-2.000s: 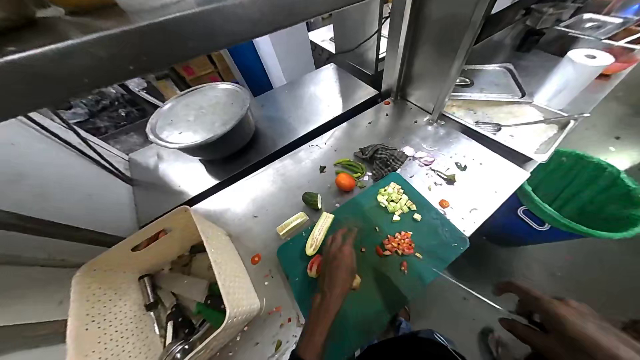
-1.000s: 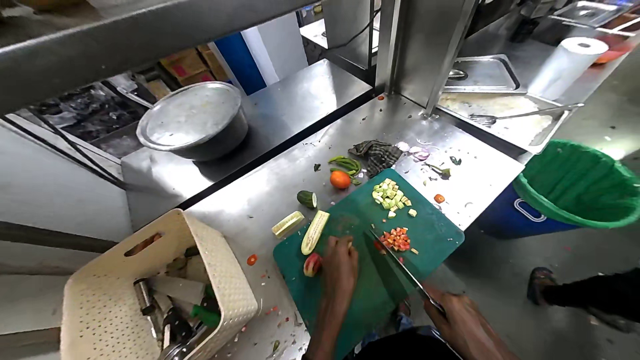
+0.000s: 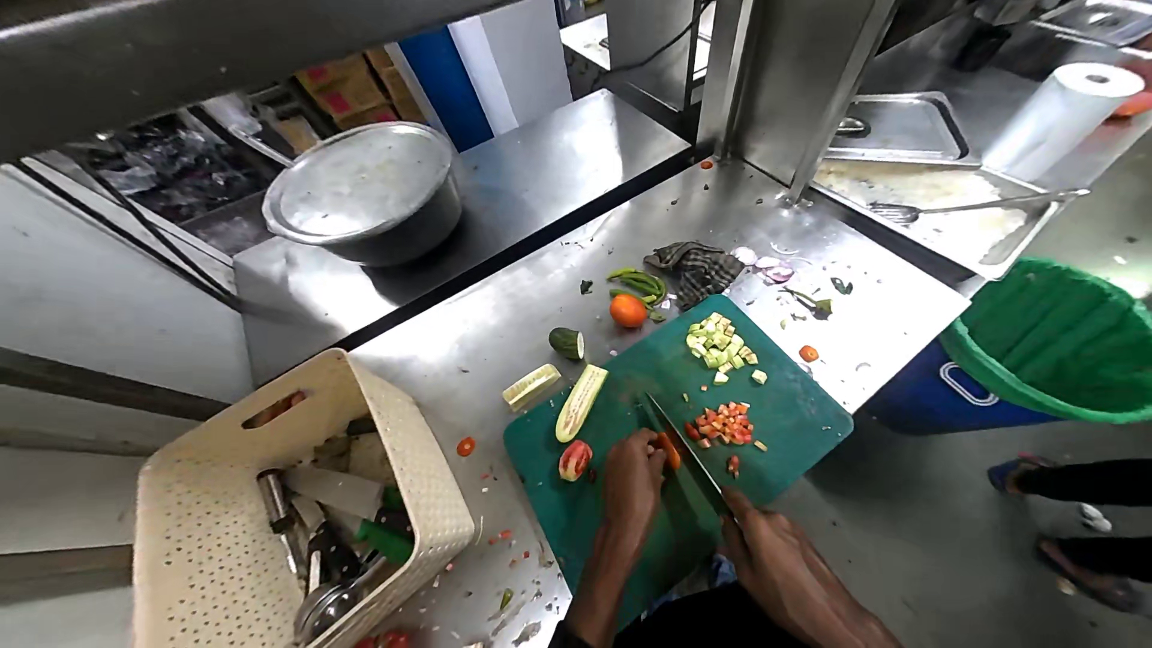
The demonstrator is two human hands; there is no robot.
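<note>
My right hand [image 3: 774, 549] is closed round the handle of a kitchen knife [image 3: 691, 459], its blade lying along a piece of tomato [image 3: 668, 450]. The fingers of my left hand [image 3: 634, 477] hold that piece down on the green cutting board [image 3: 792, 396]. Diced tomato [image 3: 724, 423] is right of the blade, with diced cucumber [image 3: 717, 344] above it. Left of my left hand are a cut tomato part [image 3: 575, 460] and a long seedy cucumber core [image 3: 581, 402]. Off the board are another core piece [image 3: 531, 387], a cucumber end [image 3: 567, 343] and a whole tomato [image 3: 628, 310].
A perforated plastic basket [image 3: 423, 468] of utensils stands left. Green chillies [image 3: 641, 283] and a checked cloth [image 3: 697, 270] lie behind the board. A lidded pot [image 3: 364, 193] is at the back. Right are a green-lined bin [image 3: 1053, 342] and a person's feet [image 3: 1089, 571].
My right hand, first off to the right with the knife, has come in over the board, and the blade is now beside my left hand. A person's legs have appeared at the right.
</note>
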